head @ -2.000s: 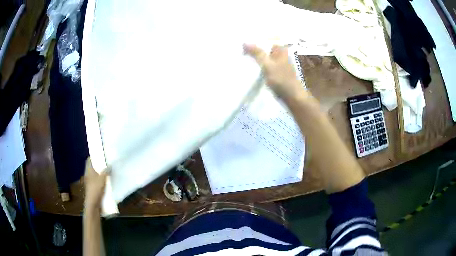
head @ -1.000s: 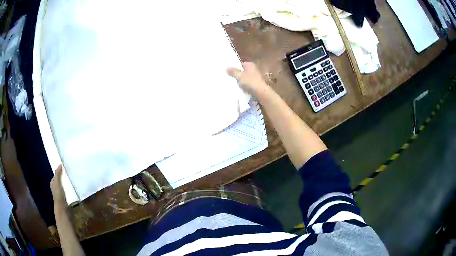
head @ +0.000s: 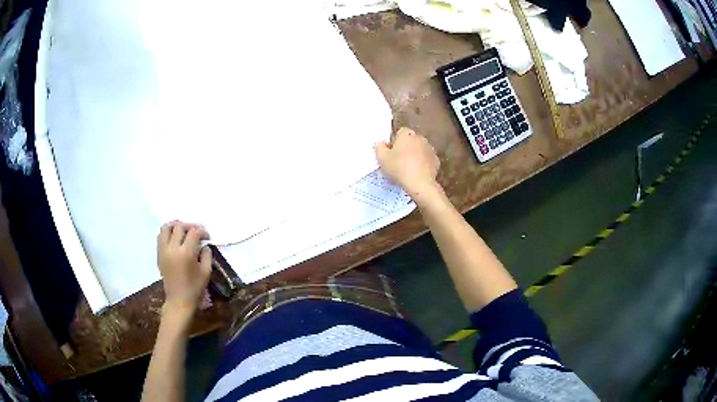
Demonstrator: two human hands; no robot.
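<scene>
A large white fabric sheet (head: pixel 196 118) lies over a white printed paper pattern (head: pixel 314 235), whose lower edge and lines show beyond the cloth. My right hand (head: pixel 409 161) pinches the fabric's right edge, above the pattern's right side. My left hand (head: pixel 185 259) lies at the fabric's lower edge with its fingers on the cloth; whether it grips the cloth is unclear. The scissors (head: pixel 226 276) lie beside my left hand at the table's front edge, partly hidden by that hand and the cloth.
A calculator (head: pixel 487 106) lies on the brown table (head: pixel 409 63) right of the fabric. Beyond it are a wooden ruler (head: pixel 538 71), cream cloth (head: pixel 503 31), black cloth (head: pixel 562 11) and a white strip (head: pixel 648 35). Dark cloth (head: pixel 31 259) and clear plastic (head: pixel 14 126) are at the left.
The fabric has been lowered over the pattern. My left hand has moved from the fabric's left corner rightward to beside the scissors. My right hand has moved down along the right edge. The view has shifted right.
</scene>
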